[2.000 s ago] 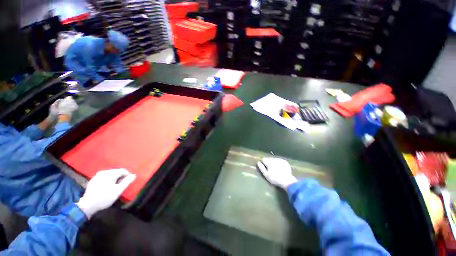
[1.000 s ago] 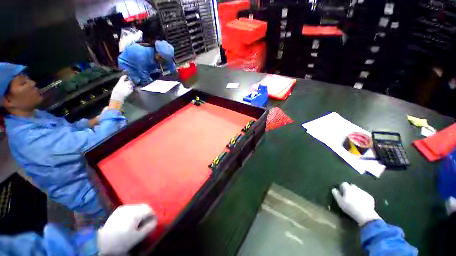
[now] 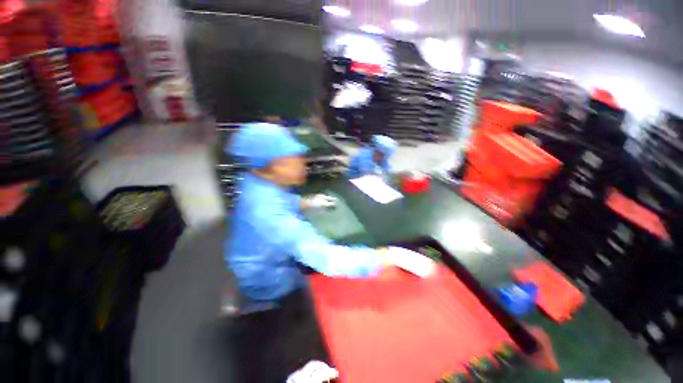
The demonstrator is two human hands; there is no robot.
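Observation:
The black tote [image 3: 483, 289] lies at the lower centre, lined with a pink-red sheet [image 3: 404, 325]. Several small circuit boards [image 3: 479, 366] with yellow bits stand along its right side, cut off by the bottom edge. Another dark board shows at the far corner, near another worker's white glove [image 3: 410, 262], which reaches over the liner. My left hand [image 3: 313, 372], in a white glove, is at the tote's near left edge, blurred and cut off by the bottom edge; its fingers cannot be made out. My right hand is out of the picture.
A worker [image 3: 269, 217] in blue smock and cap stands left of the tote; another person is farther back. The green bench [image 3: 468, 224] holds a paper sheet [image 3: 376, 189], a red container [image 3: 415, 182], a blue bin [image 3: 518, 298] and red foam [image 3: 549, 290]. Black totes stand at left.
The view has swung left and blurred. The other worker's arm now reaches over the tote. My right hand, the grey mat and the calculator have left the picture; my left hand is mostly cut off.

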